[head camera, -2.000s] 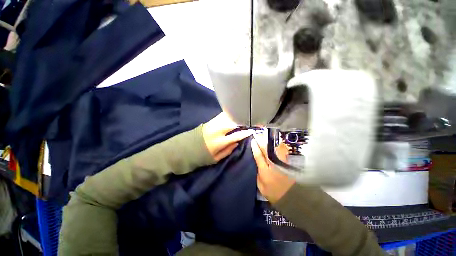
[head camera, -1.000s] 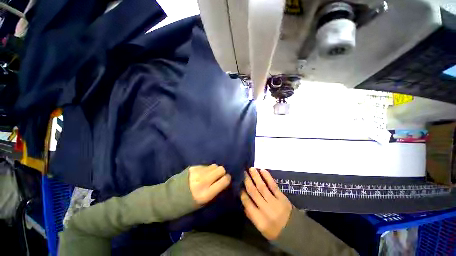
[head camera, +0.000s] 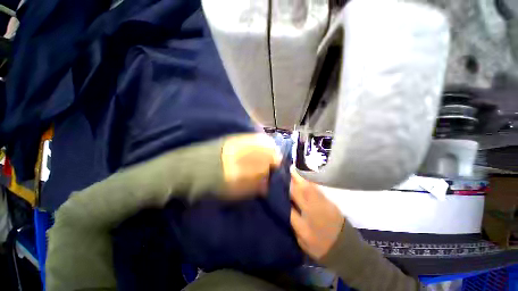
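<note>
A wide navy fabric panel (head camera: 176, 113) lies left of the sewing machine head (head camera: 250, 62) and hangs over the table's front edge. My left hand (head camera: 250, 163), blurred, grips the cloth just in front of the needle area. My right hand (head camera: 316, 217) holds the panel's right edge, a little lower and to the right. A fold of navy cloth stands between the two hands. The needle and presser foot are mostly hidden behind the machine head and my left hand. A large pale curved guard (head camera: 389, 96) fills the view right of the needle.
More navy pieces (head camera: 45, 62) are heaped at the left. A ruler strip (head camera: 426, 248) runs along the table's front edge. A cardboard box (head camera: 502, 207) stands at the right end. A blue plastic basket (head camera: 491, 281) is below right, and blue plastic also shows at lower left.
Both hands have moved up from the table's front edge towards the needle, bringing the cloth edge into a raised fold. The machine head now looks larger and closer, with the guard in front.
</note>
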